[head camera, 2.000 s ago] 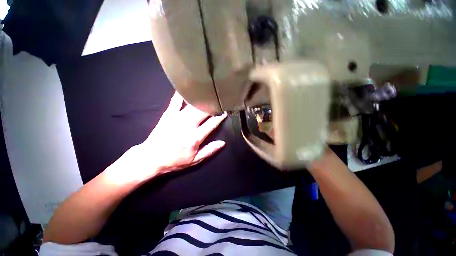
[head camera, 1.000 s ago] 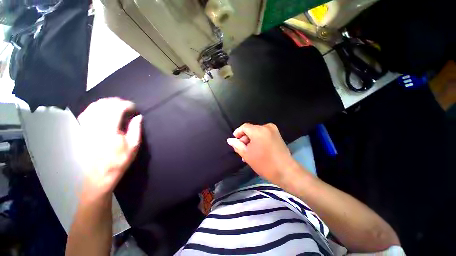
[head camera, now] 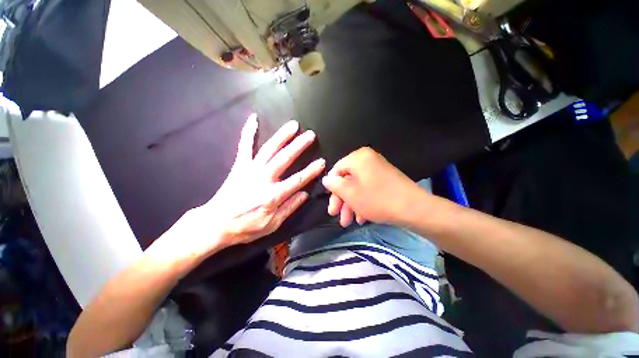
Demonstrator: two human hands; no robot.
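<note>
A dark cut panel [head camera: 182, 126] lies spread under the sewing machine head [head camera: 224, 28], with a narrow dart line running across its left part toward the needle. The presser foot and needle [head camera: 282, 72] are on the cloth in the lamp glow. My left hand [head camera: 266, 182] lies flat on the panel with fingers spread, just in front of the needle. My right hand [head camera: 364, 185] is close beside its fingertips, fingers curled and pinching the panel near its front edge.
Black-handled scissors [head camera: 515, 87] and a red-orange handled tool [head camera: 432, 21] lie right of the machine. More dark cloth [head camera: 52, 56] is at the far left, beside the white table [head camera: 70, 196]. A blue object [head camera: 591, 110] is at the right.
My left hand has moved right from the panel's left side and lies flat with fingers spread. My right hand stays near the front edge. The machine head sits higher in view.
</note>
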